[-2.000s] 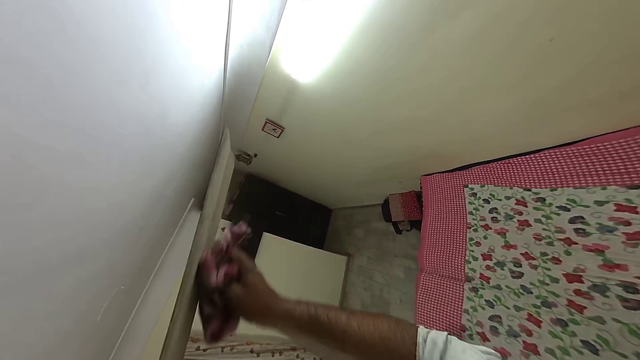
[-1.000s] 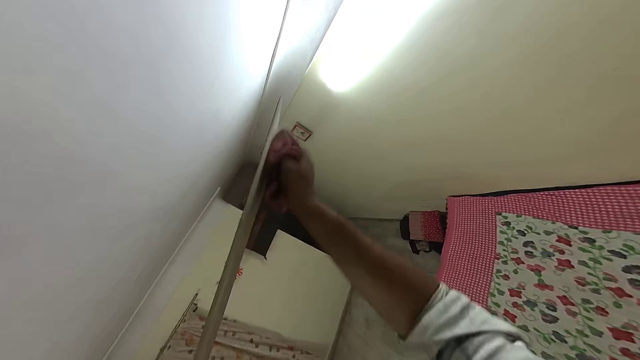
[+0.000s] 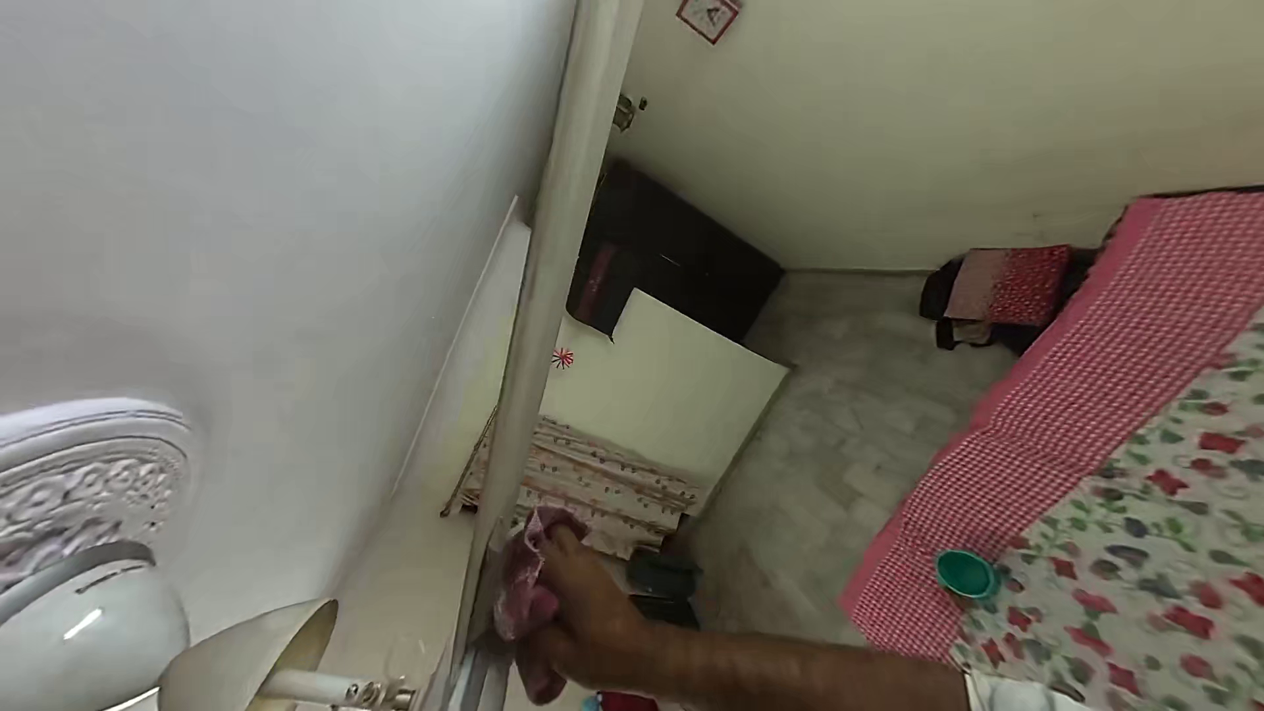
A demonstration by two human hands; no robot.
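My right hand (image 3: 592,612) reaches in from the lower right and is closed on a crumpled pink-purple cloth (image 3: 523,583). The cloth lies against the lower part of a long pale bar (image 3: 553,257), which may be a ceiling-fan blade seen nearly edge-on. Fingers and cloth hide part of the bar there. A light sleeve cuff (image 3: 1017,691) shows at my wrist. My left hand is out of view.
At the lower left are a white rounded fixture (image 3: 89,632), a cup-shaped cover (image 3: 247,652) and a moulded ceiling rose (image 3: 89,484). A green bowl (image 3: 968,574) sits on the bed's floral cover (image 3: 1136,573). Dark furniture (image 3: 681,247) stands farther off.
My right hand, with the cloth, has moved down along the pale bar from its upper part. The view has shifted, and the white fixture and the green bowl now show.
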